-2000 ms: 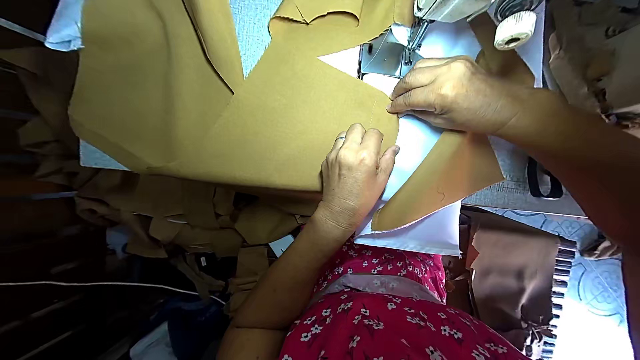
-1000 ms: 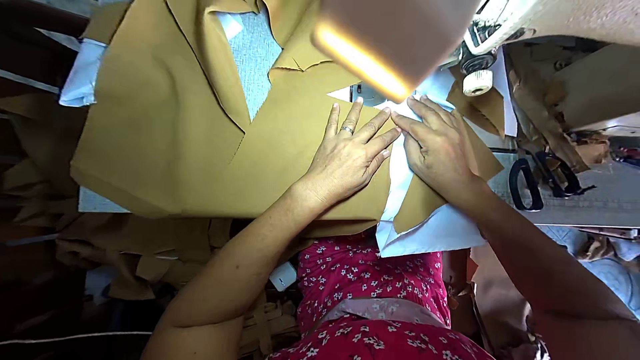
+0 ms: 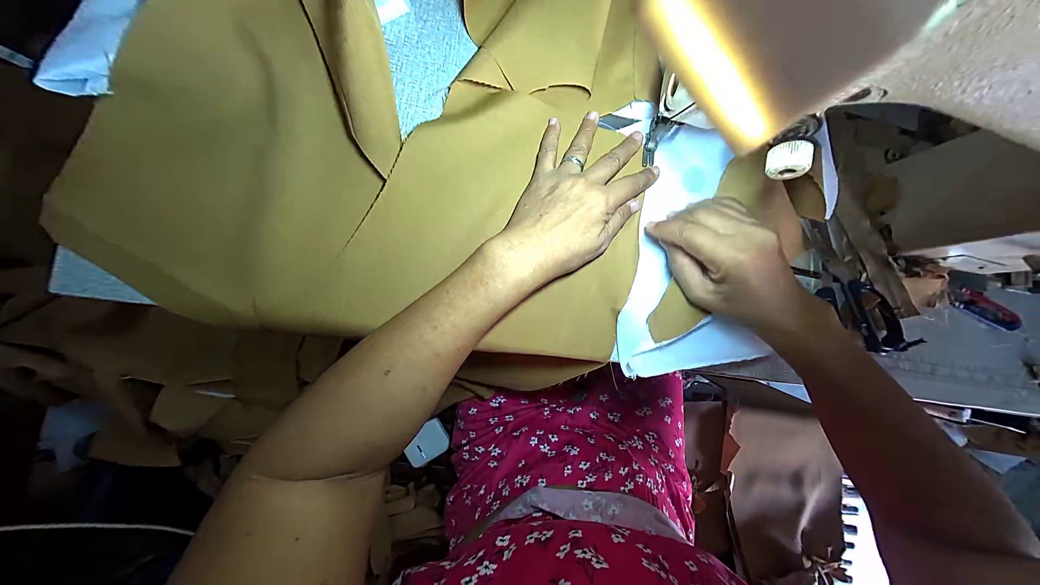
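Observation:
A large piece of tan fabric [image 3: 268, 203] covers much of the sewing table. My left hand [image 3: 581, 203] lies flat on it with fingers spread, the fingertips close to the presser foot [image 3: 650, 150] of the sewing machine [image 3: 959, 73]. White fabric [image 3: 646, 292] runs along the right edge of the tan piece, with a smaller tan piece [image 3: 678, 313] on top. Over that white strip is my right hand [image 3: 719, 256], its fingers bent together and slightly blurred. Whether it pinches the cloth cannot be told.
Dark-handled scissors [image 3: 877, 317] lie on the table at right, and a red and blue tool [image 3: 987, 309] lies beyond. The machine's lamp-lit head overhangs the upper right. Tan fabric scraps [image 3: 203, 406] are heaped below the table at left; brown fabric [image 3: 784, 479] hangs at lower right.
My left hand was bent on the cloth two seconds ago and now lies spread nearer the presser foot. My right hand has gone from flat and spread one second ago to bent fingers.

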